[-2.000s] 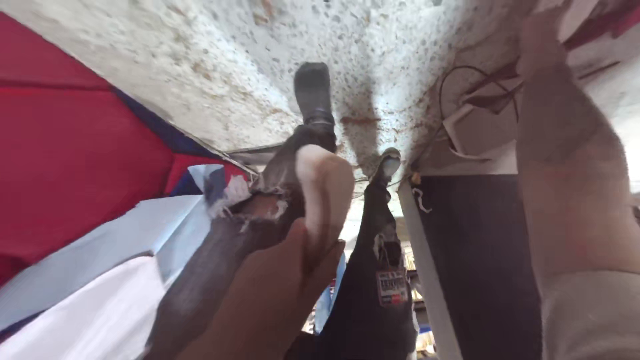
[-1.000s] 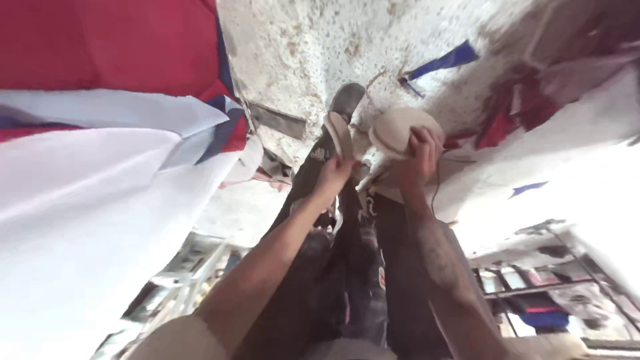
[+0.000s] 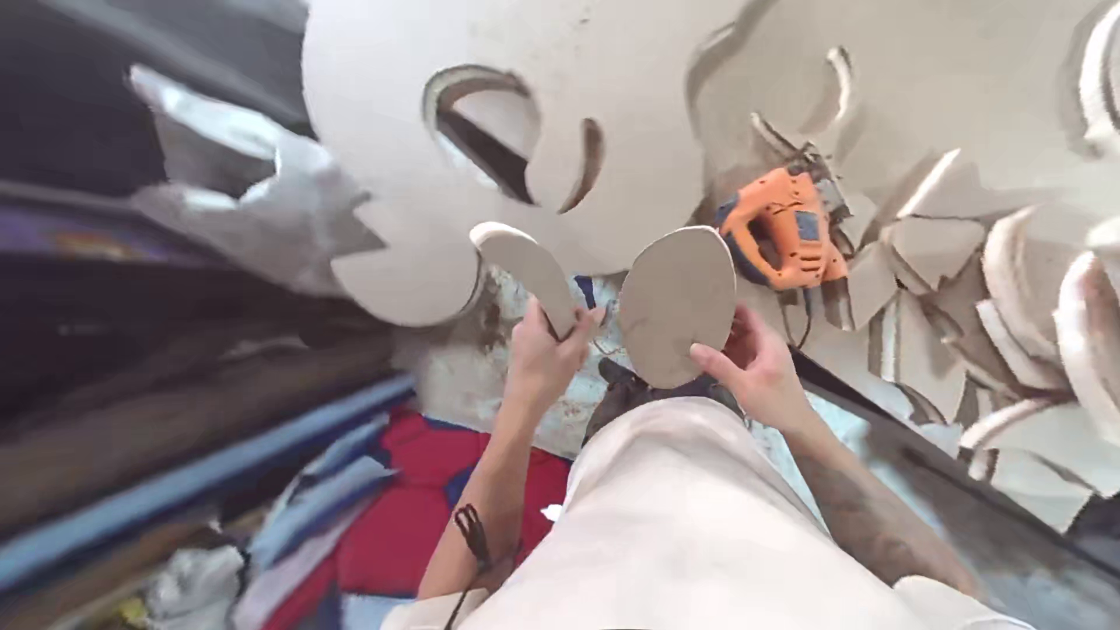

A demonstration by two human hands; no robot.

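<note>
My left hand (image 3: 547,354) grips the lower end of a curved, crescent-shaped flat piece (image 3: 527,265), beige on its face with a paler edge. In my right hand (image 3: 757,367) is an oval flat board piece (image 3: 678,306), pinched at its lower right with the thumb on its face. The two pieces are apart, side by side above the floor. Just right of the oval, an orange jigsaw (image 3: 787,229) lies on its side on the beige sheet material.
A large pale sheet (image 3: 612,52) with curved cut-outs spans the far side. Curved and angular offcuts (image 3: 1015,289) are heaped at the right. Red and blue fabric (image 3: 394,507) lies at lower left, near a dark shelf-like structure (image 3: 175,367).
The view has swung widely from the speckled floor to the cut sheet and jigsaw. One second ago both hands held pale pieces low by the feet; now they are raised in front of my body.
</note>
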